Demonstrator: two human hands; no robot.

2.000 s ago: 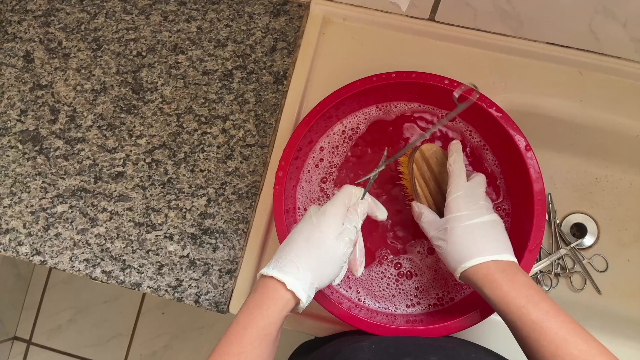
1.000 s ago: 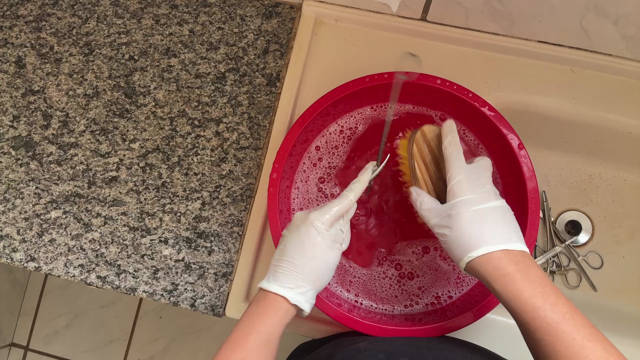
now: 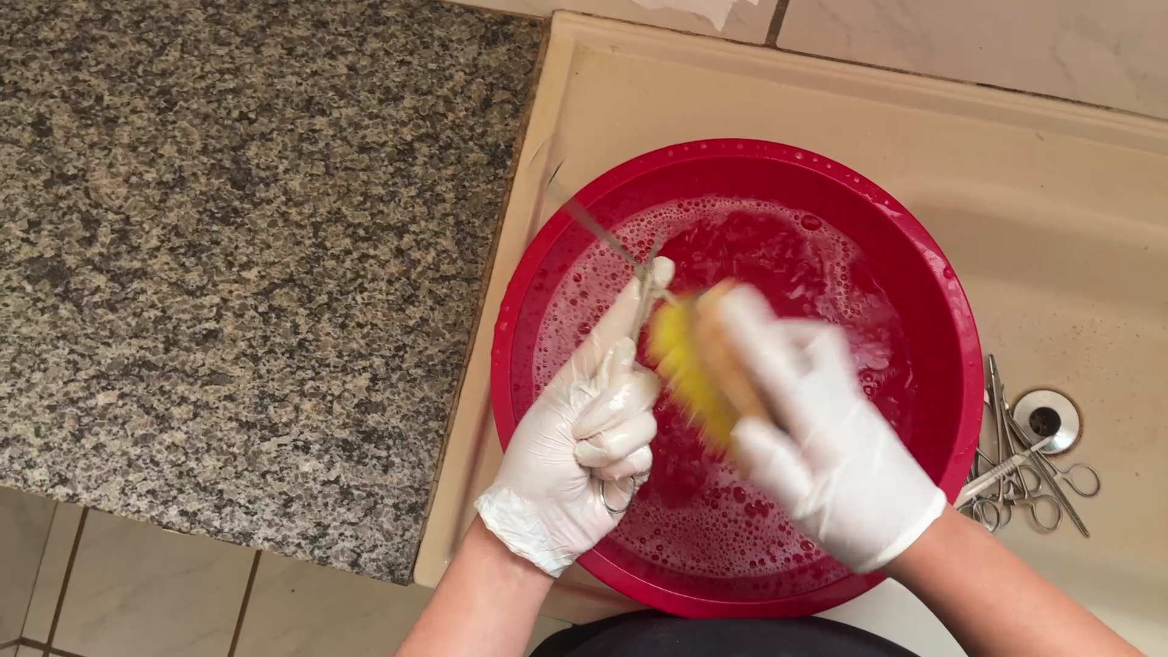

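My left hand (image 3: 589, 438), in a white glove, grips a ring-handled metal instrument (image 3: 646, 297) over the left part of a red plastic basin (image 3: 954, 365). One finger ring shows below my curled fingers, and a thin, blurred arm of the instrument points up and left past the rim. My right hand (image 3: 826, 438), gloved too and blurred, holds a wooden scrub brush (image 3: 730, 360) with yellow bristles facing the instrument. Whether the bristles touch it cannot be told. Foamy water (image 3: 712, 547) lies in the basin beneath both hands.
Several metal ring-handled instruments (image 3: 1040, 484) lie in the beige sink (image 3: 1077, 328) right of the basin, beside the metal drain (image 3: 1047, 422). A speckled granite counter (image 3: 255, 255) borders the sink on the left. Tiled wall (image 3: 985, 46) runs along the back.
The instrument's long arm pointed up and right two seconds ago and now points up and left. The brush, still in my right hand, has come closer to my left hand, its yellow bristles more exposed.
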